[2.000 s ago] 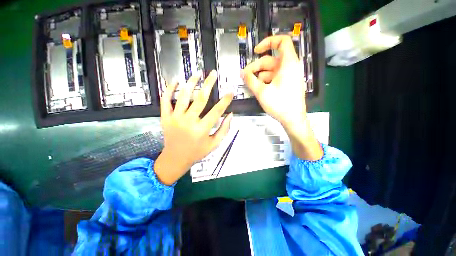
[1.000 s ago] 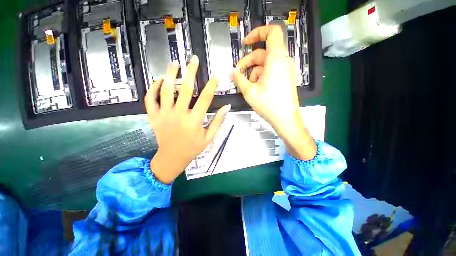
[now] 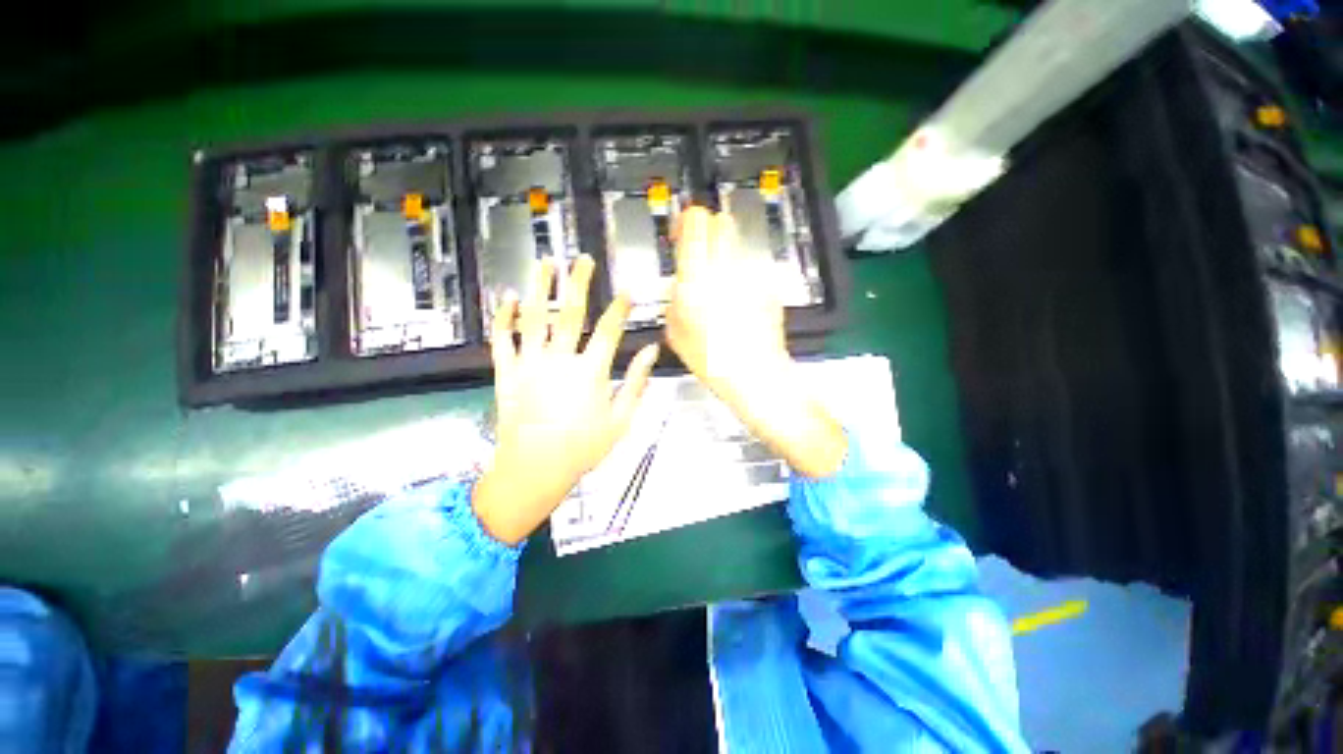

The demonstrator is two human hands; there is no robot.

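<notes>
A black foam tray holds several open silver phone frames in a row, each with an orange tab. My left hand is spread open, empty, with its fingertips at the lower end of the middle phone. My right hand lies over the gap and lower parts of the fourth phone and the last phone. Its fingers are close together and blurred; anything under them is hidden. Thin black tweezers lie on a white sheet with grey rectangles, below my hands.
Shiny clear film lies on the green bench left of the sheet. A white post with plastic around its base stands right of the tray. Stacked black trays stand at the far right. A blue sleeve shows at the lower left.
The view has shifted, so the whole tray and the stacked trays show. My right hand's fingers, curled and pinched before, are now straighter and lower over the phones. My left hand stays spread.
</notes>
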